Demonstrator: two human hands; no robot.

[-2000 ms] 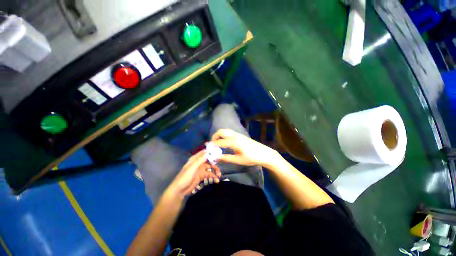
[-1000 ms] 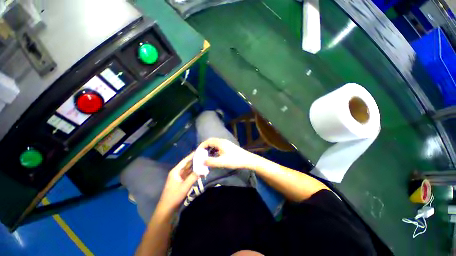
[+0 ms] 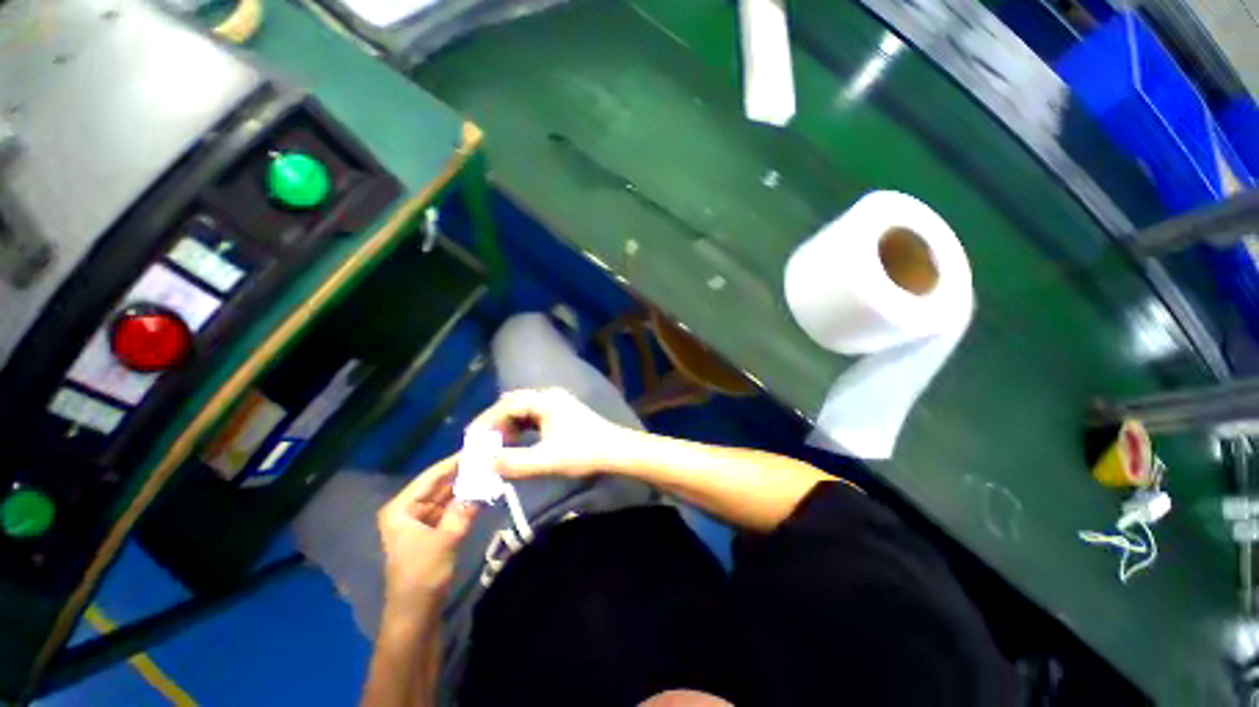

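Observation:
A small white plastic housing (image 3: 479, 467) is held over my lap, between the fingertips of both hands. My left hand (image 3: 421, 532) grips it from the lower left. My right hand (image 3: 550, 431) grips it from the upper right, with thumb and index finger bent around it. The fingers partly cover the housing, and its details are too bright and small to tell.
The press's black front panel at left has green buttons (image 3: 297, 180) and a red button (image 3: 151, 339). On the green bench (image 3: 649, 152) are a white film roll (image 3: 863, 283), a white strip (image 3: 766, 62), a yellow-and-red tape roll (image 3: 1121, 454) and a white cable (image 3: 1135, 541). A wooden stool (image 3: 690, 362) stands below.
The view has swung right, so the press, bench and roll show further left. Both hands still hold the white housing; their fingers have shifted around it.

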